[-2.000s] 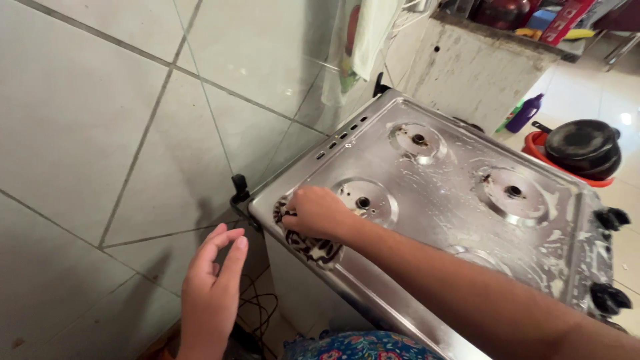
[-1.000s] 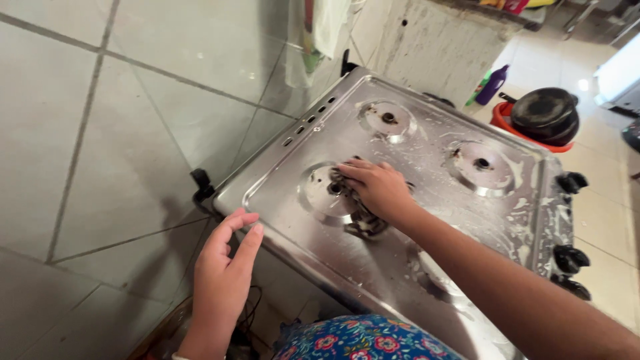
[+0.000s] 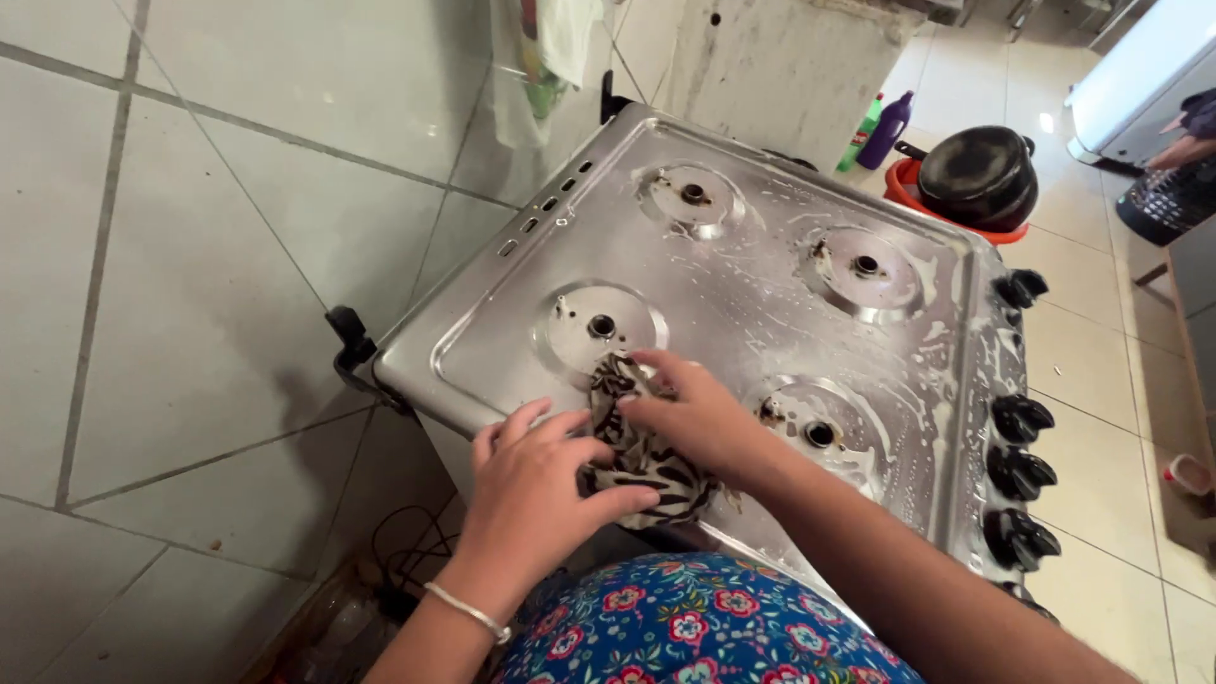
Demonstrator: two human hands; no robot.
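Observation:
A stainless-steel gas stove top (image 3: 703,313), wet with whitish suds, shows bare burner recesses without grates. A black-and-white patterned cloth (image 3: 665,489) lies bunched on its near edge, beside the near-left burner recess (image 3: 600,326). My right hand (image 3: 698,413) grips the cloth's upper part between thumb and fingers. Just left of it, my left hand (image 3: 551,465) has its fingers spread against the cloth's left side; whether it grips the cloth I cannot tell. Black control knobs (image 3: 1021,418) line the stove's right side.
Black glass-lid hinges (image 3: 351,347) stick out at the stove's rear edge by the tiled wall (image 3: 237,237). Beyond the stove are a purple bottle (image 3: 885,130), a green bottle (image 3: 863,133) and a black pot (image 3: 978,176) in an orange basin (image 3: 1007,234). Another person's hand (image 3: 1183,152) shows at far right.
My right hand and the cloth went from the stove's rear corner to the near-left burner, then to the near edge. My left hand has come from beside the stove to the cloth.

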